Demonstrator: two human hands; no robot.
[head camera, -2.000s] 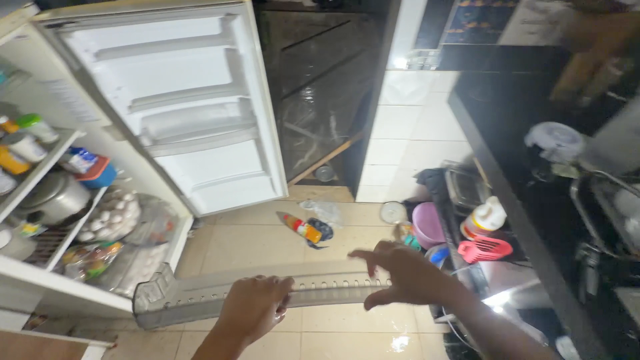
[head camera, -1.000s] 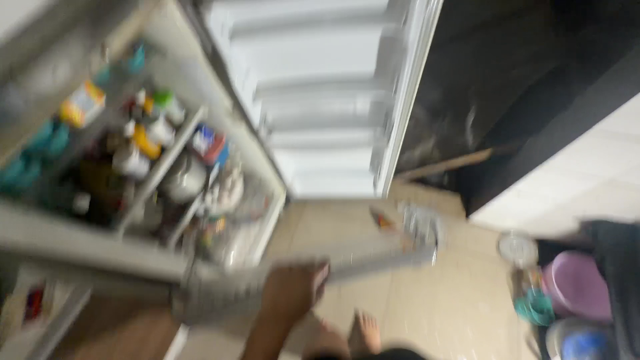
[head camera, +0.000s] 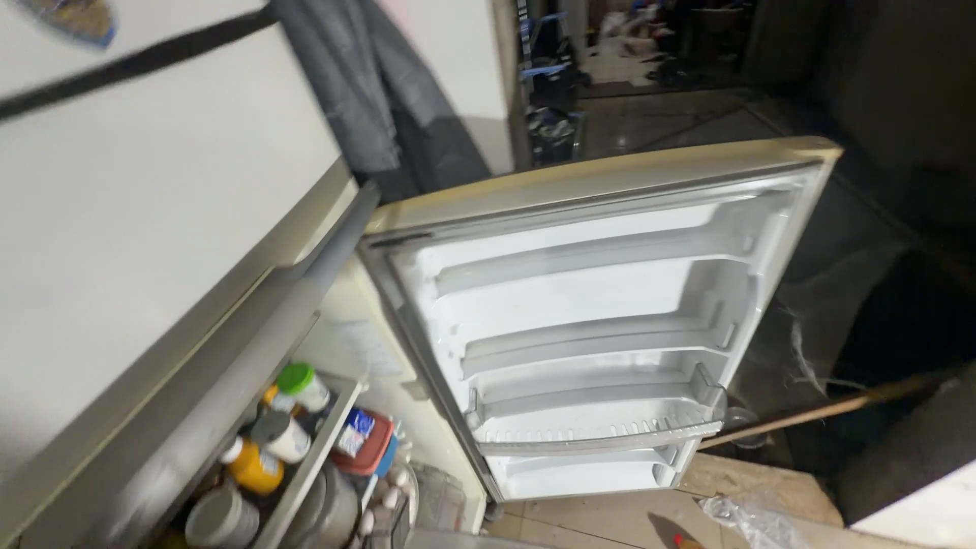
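Neither of my hands is in the frame now. A clear plastic door shelf (head camera: 602, 441) sits across the lower part of the open refrigerator door (head camera: 572, 305), with its slotted base showing. Above it the white door liner has several moulded ledges. To the left, the refrigerator's shelf (head camera: 309, 465) bears a jar with a green lid (head camera: 301, 381), an orange bottle (head camera: 253, 463) and other containers. Below are a red-lidded box (head camera: 366, 446), a metal pot (head camera: 324, 507) and eggs (head camera: 393, 488).
The closed upper door (head camera: 152, 175) of the refrigerator fills the left. Dark cloth (head camera: 381, 99) hangs behind it. A wooden strip (head camera: 808, 415) lies slantwise at a dark doorway. Crumpled clear plastic (head camera: 751, 518) lies on the tiled floor (head camera: 579, 526).
The clear door shelf, earlier in my hands above the floor, is now on the refrigerator door. My hands have left the frame. The view has swung up and left.
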